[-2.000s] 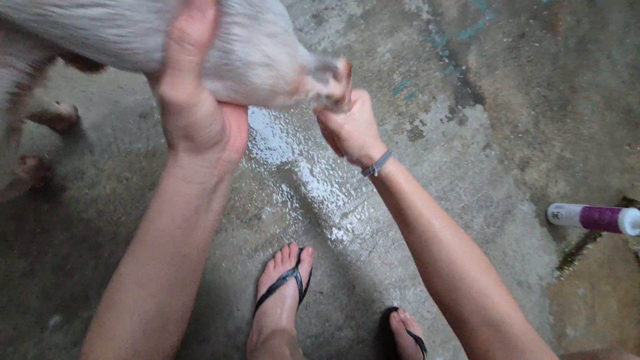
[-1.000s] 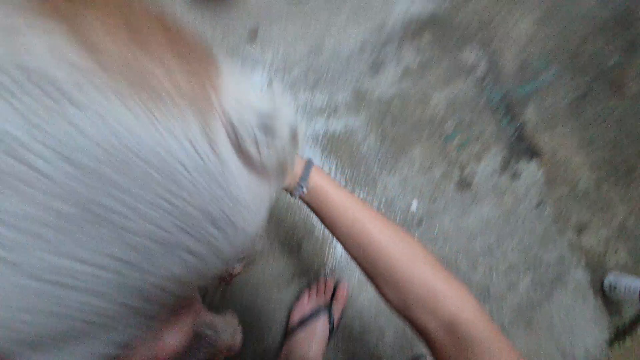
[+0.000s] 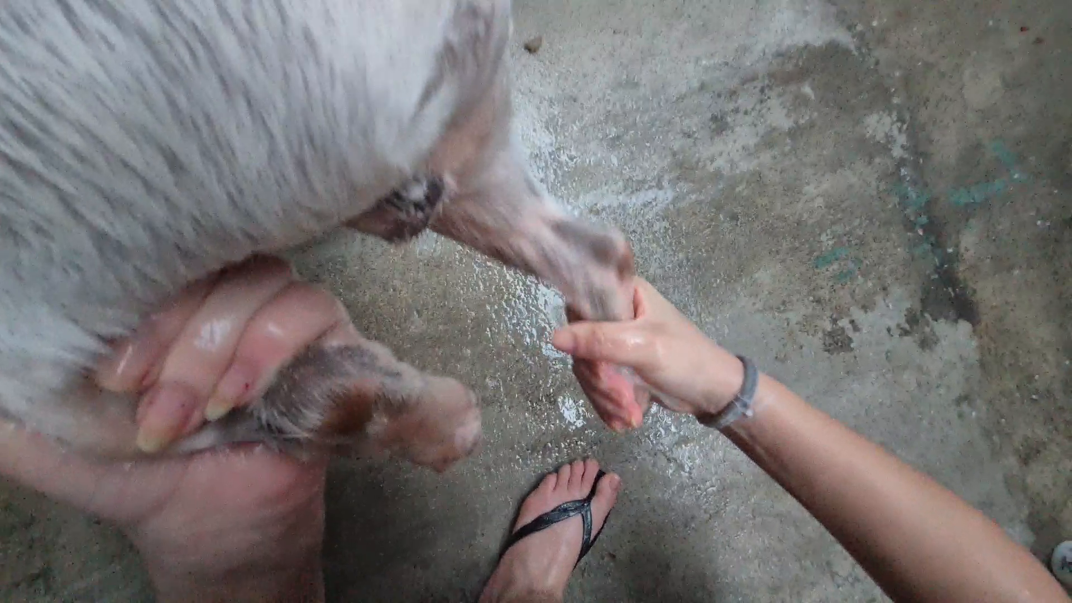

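A wet, white-haired dog (image 3: 218, 126) fills the upper left, its head out of view. My left hand (image 3: 226, 368) is wrapped around one of its legs (image 3: 335, 389) close to the body, and the lower end of that leg sticks out beyond my fingers. Another leg (image 3: 519, 226) stretches toward the middle of the view. Around its lower end is my right hand (image 3: 645, 343), thumb on the near side, with a grey band on the wrist. Reddish toes of that paw show below my right fingers.
Wet concrete floor (image 3: 796, 209) with green marks lies all around. My foot in a black flip-flop (image 3: 557, 519) is at the bottom centre. Part of a white object (image 3: 1064, 559) shows at the right edge.
The dog's body now takes up much more of the upper left. My left hand, earlier under its body, is now around a leg. The view has shifted.
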